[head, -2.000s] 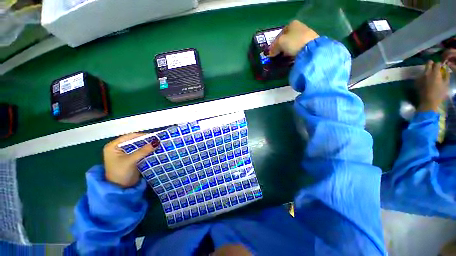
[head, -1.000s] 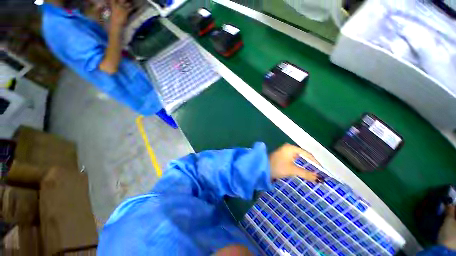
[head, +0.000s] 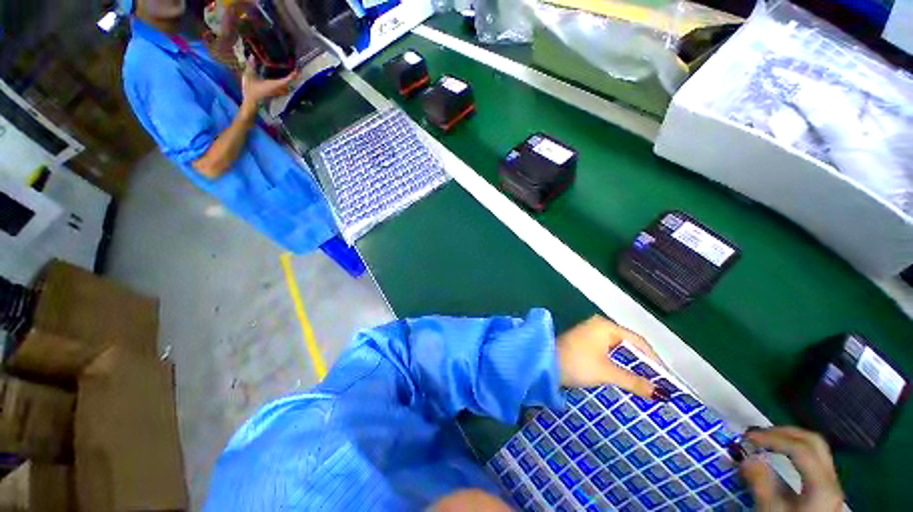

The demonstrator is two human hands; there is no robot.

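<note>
The label sheet (head: 626,445), with rows of small blue shiny rectangles, lies at the lower right, cut off by the bottom edge. My left hand (head: 606,360) grips its upper left corner, thumb on top. My right hand (head: 796,465) is at the sheet's right edge, thumb and index finger together on a label there; whether a sticker is held is too small to tell. Black product units with white labels stand on the green conveyor: one nearest my right hand (head: 851,390), one further up (head: 681,260), another beyond (head: 538,170).
Two smaller units (head: 447,102) stand farther along the belt. A pale metal rail (head: 541,240) separates belt and green worktable (head: 440,250). Spare label sheets (head: 378,170) lie at the table's far end. A white foam box (head: 781,180) is beyond the belt. Another person (head: 230,150) in blue stands left, holding a black unit. Cardboard boxes (head: 120,400) stand lower left.
The view has swung left since the oldest frame. My right hand has moved from a unit on the belt to the sheet's edge. My left hand still holds the sheet.
</note>
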